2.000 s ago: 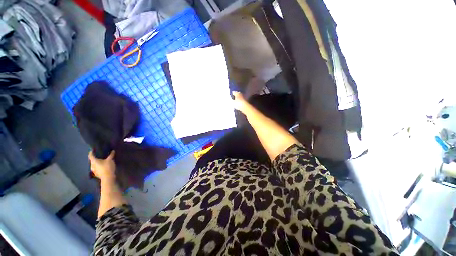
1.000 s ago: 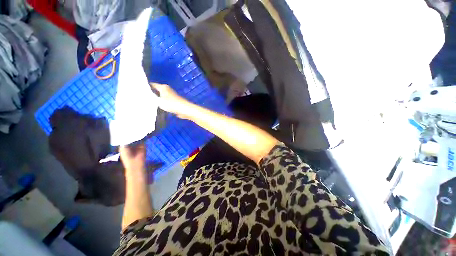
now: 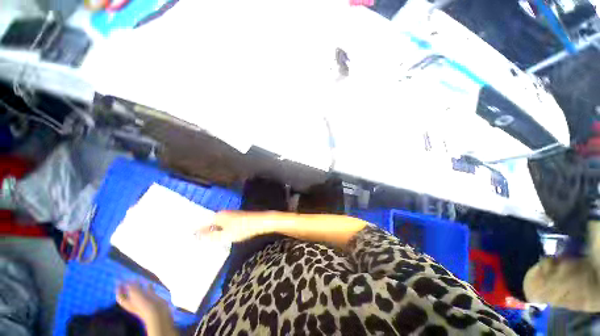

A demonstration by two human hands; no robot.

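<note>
A white-faced piece with dark edges lies over the blue crate at the lower left, its face washed out by glare. My right hand is at the piece's right edge with the fingertips over it, holding that edge. My left hand is blurred, low at the left beside the piece's lower left edge, with nothing seen in it. A dark cloth bundle is cut off by the bottom edge of the picture, beside my left hand.
Scissors with red and orange handles lie at the crate's left side. Brown-black panels hang over the edge of the glaring white machine table. The sewing machine is at the right. A blue bin stands below the table.
The view has swung right, towards the machine. The white-faced piece, upright and bent one second ago, now lies flatter over the crate. My left hand is now apart from it.
</note>
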